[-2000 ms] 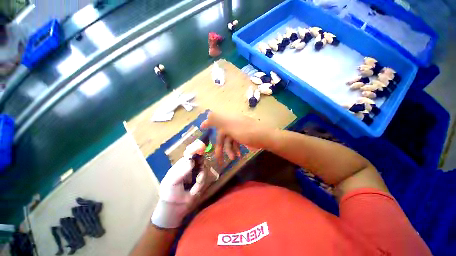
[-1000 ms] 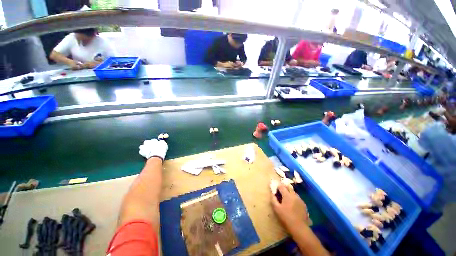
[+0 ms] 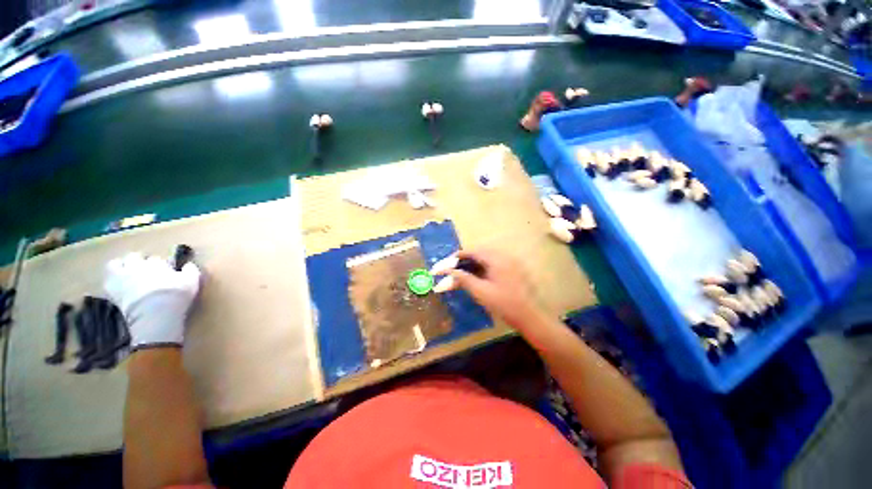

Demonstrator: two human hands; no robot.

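My left hand (image 3: 153,294), in a white glove, is over the beige surface beside the pile of black limb parts (image 3: 96,332). Its fingers are closed on one black limb part (image 3: 183,256), whose end sticks out at the fingertips. My bare right hand (image 3: 492,285) pinches a cream-and-black end piece (image 3: 446,266) at the green-rimmed pot (image 3: 420,281). The pot sits on the brown card (image 3: 378,304) on the blue mat (image 3: 330,329). More end pieces (image 3: 566,218) lie clustered on the cardboard board's right edge.
The light-blue tray (image 3: 631,250) with end pieces is at right. Two joined assemblies (image 3: 320,122) and a red-topped figure part (image 3: 542,107) are on the green belt (image 3: 239,143). White scraps (image 3: 387,186) lie on the cardboard board (image 3: 526,205). A blue crate (image 3: 29,100) is at upper left.
The view has tilted down. My left hand has moved from the belt, leaving a joined assembly there, to the black parts. My right hand has moved from the cluster to the green pot with an end piece.
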